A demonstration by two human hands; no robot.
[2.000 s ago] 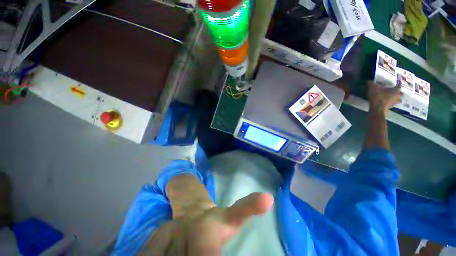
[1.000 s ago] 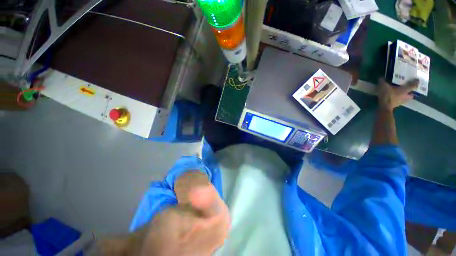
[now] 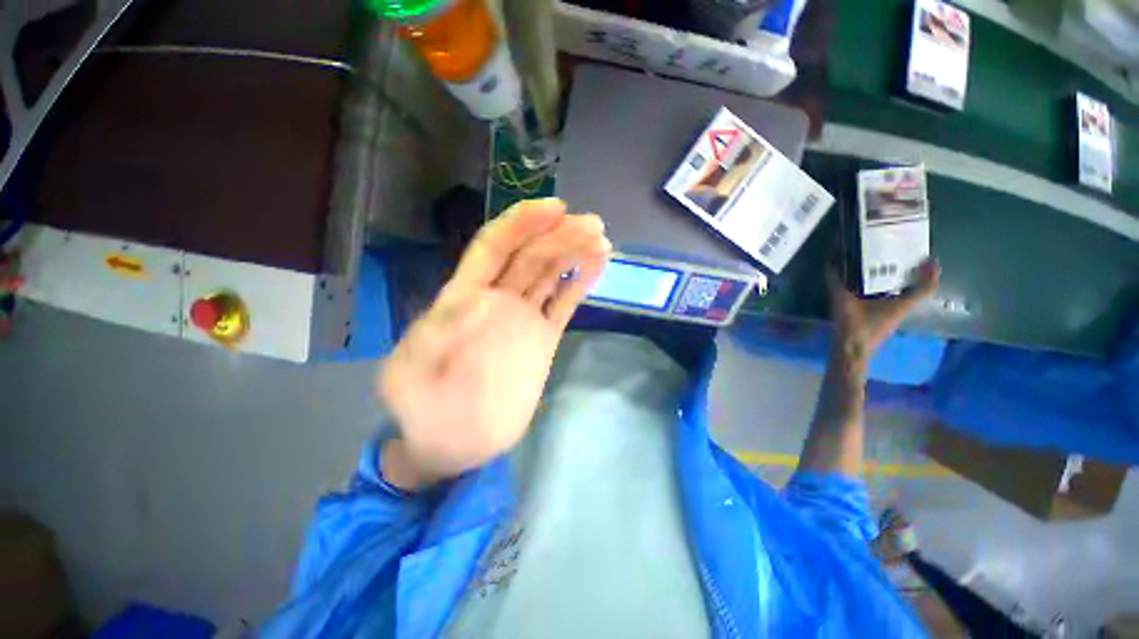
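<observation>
A white product box (image 3: 749,190) with a red warning triangle lies tilted on the grey plate of the bench scale (image 3: 612,137), over its right part. The scale's display is lit. My right hand (image 3: 878,306) is at the near end of another product box (image 3: 894,231) on the green belt's near side, thumb and fingers around that end. A dark edge shows along this box's left side. My left hand (image 3: 493,337) is raised in front of the scale's left corner, empty, fingers extended, slightly blurred.
Two more product boxes lie on the green conveyor belt (image 3: 1012,106) farther back. A white-edged tray (image 3: 662,53) stands behind the scale. The signal tower light (image 3: 462,50) is left of it. The brown conveyor (image 3: 200,150) with an emergency stop button (image 3: 220,317) is at left. A brown carton (image 3: 1030,472) is on the floor.
My right hand has moved toward me with a product box, from the far lane to the belt's near side. My left hand has risen toward the scale and its fingers have extended. The view has shifted.
</observation>
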